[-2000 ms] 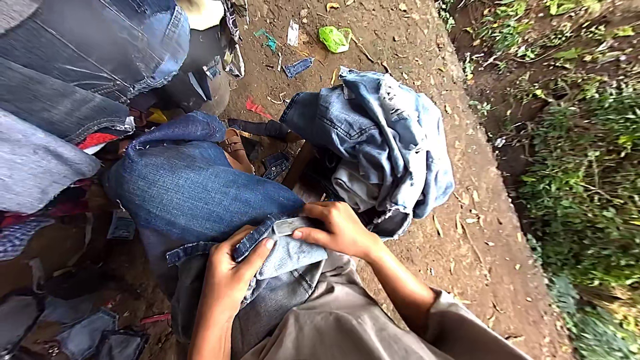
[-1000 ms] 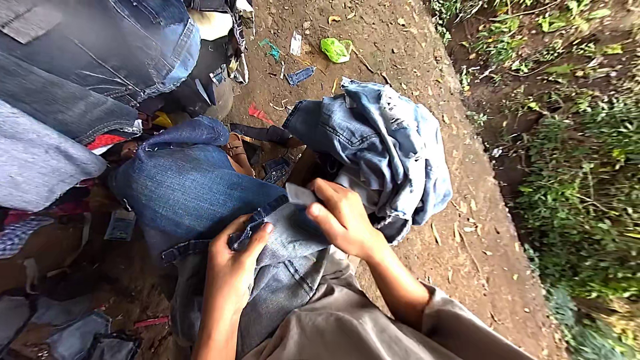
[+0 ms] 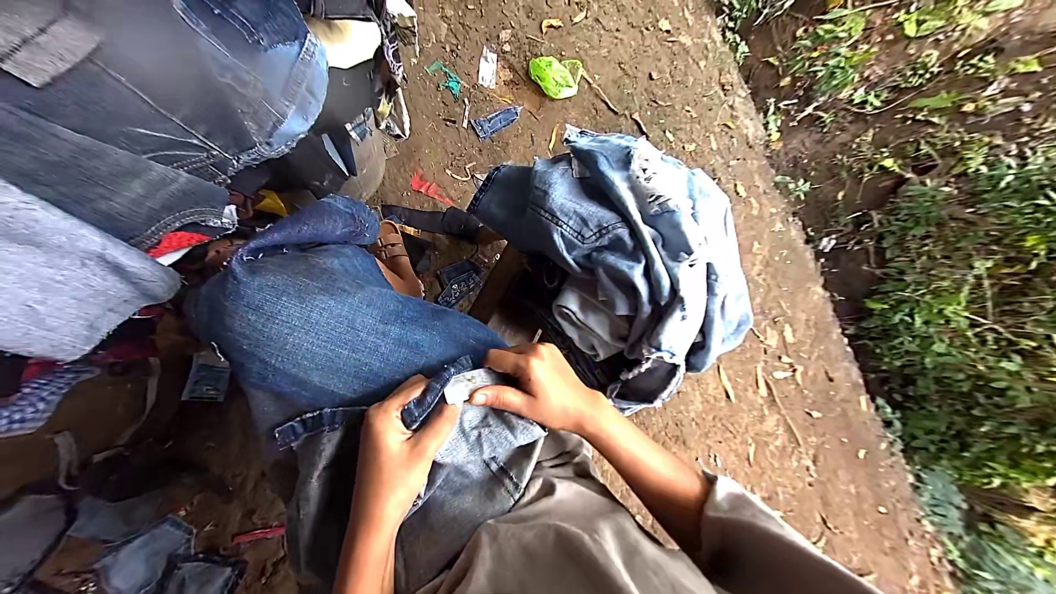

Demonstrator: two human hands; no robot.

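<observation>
Blue denim jeans (image 3: 330,309) with a dark waistband lie across my lap. My left hand (image 3: 400,445) pinches the folded waistband strip (image 3: 437,392) between thumb and fingers. Close on its right, my right hand (image 3: 540,388) grips the pale edge of the denim, beside a small whitish piece (image 3: 468,384) at the thumb tip. Whether that piece is a blade, a tag or cloth I cannot tell. Lighter grey-blue denim (image 3: 487,445) spreads below both hands.
A heap of light blue torn jeans (image 3: 635,239) sits just beyond my right hand. More denim garments (image 3: 148,107) hang at the upper left. Denim scraps (image 3: 144,553), a green plastic bag (image 3: 555,77) and leaves lie on the dirt ground. Plants (image 3: 973,313) grow along the right.
My right hand has shifted slightly over the waistband edge. The whitish-grey flat piece beside its thumb stood out more a second ago and now shows lower, against the cloth. My left hand keeps its hold.
</observation>
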